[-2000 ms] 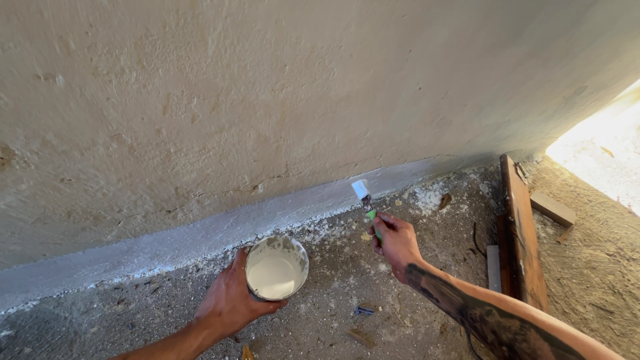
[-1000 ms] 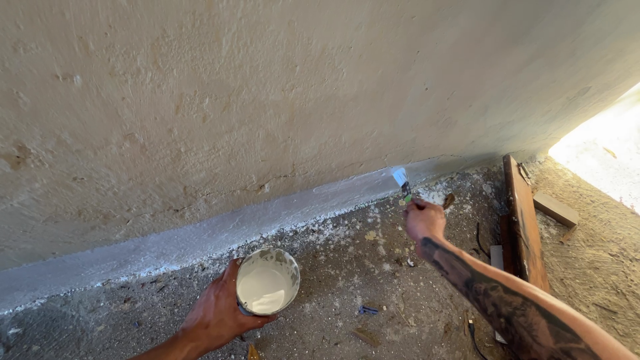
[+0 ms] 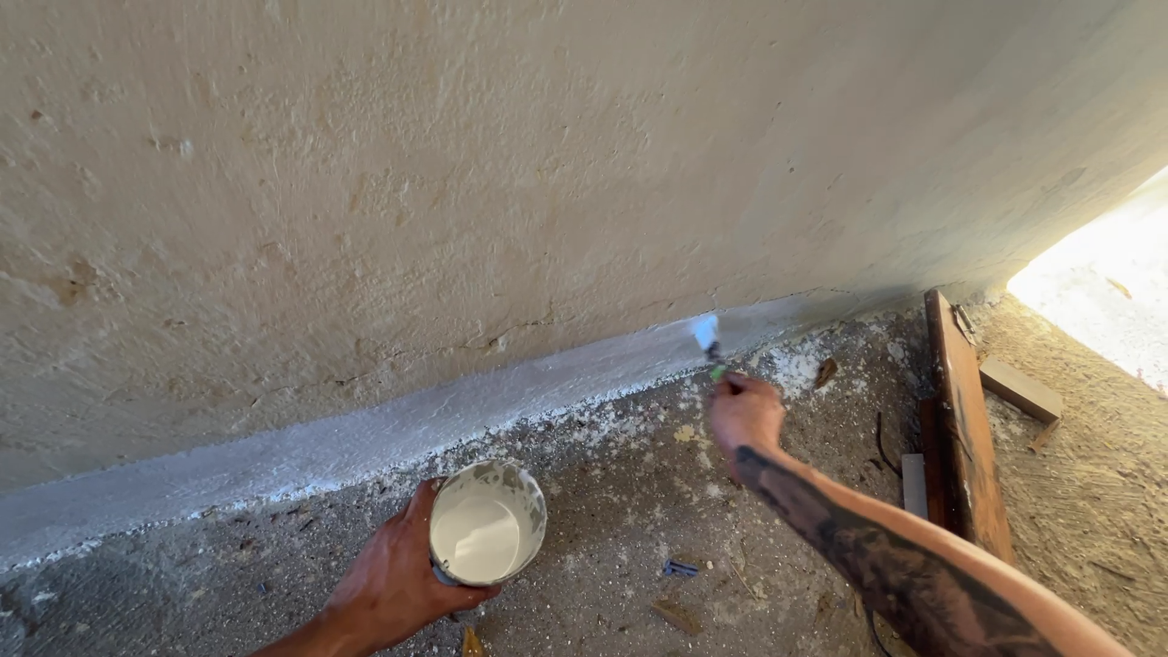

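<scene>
At the lower middle, my left hand (image 3: 392, 570) grips a round container of whitish paint (image 3: 488, 525) around its left side, its inner wall smeared with paint. To the right and farther up, my right hand (image 3: 748, 415) holds a paintbrush (image 3: 713, 350) by its green handle. The pale, wet-looking bristles meet the painted band (image 3: 438, 415) along the foot of the wall, close to its upper edge. Above the band, the rough plaster wall (image 3: 511, 182) is beige and has a crack. The brush is slightly blurred.
A brown wooden board (image 3: 972, 429) leans or lies at the right, with a small wood block (image 3: 1020, 388) beside it. The concrete floor (image 3: 593, 557) carries white spatters, a blue scrap (image 3: 680, 568) and dry leaves. Bright light falls on the ground at the far right.
Since one second ago, my right hand with the brush has moved left along the painted band. Before that it had moved right. My left hand still holds the container.
</scene>
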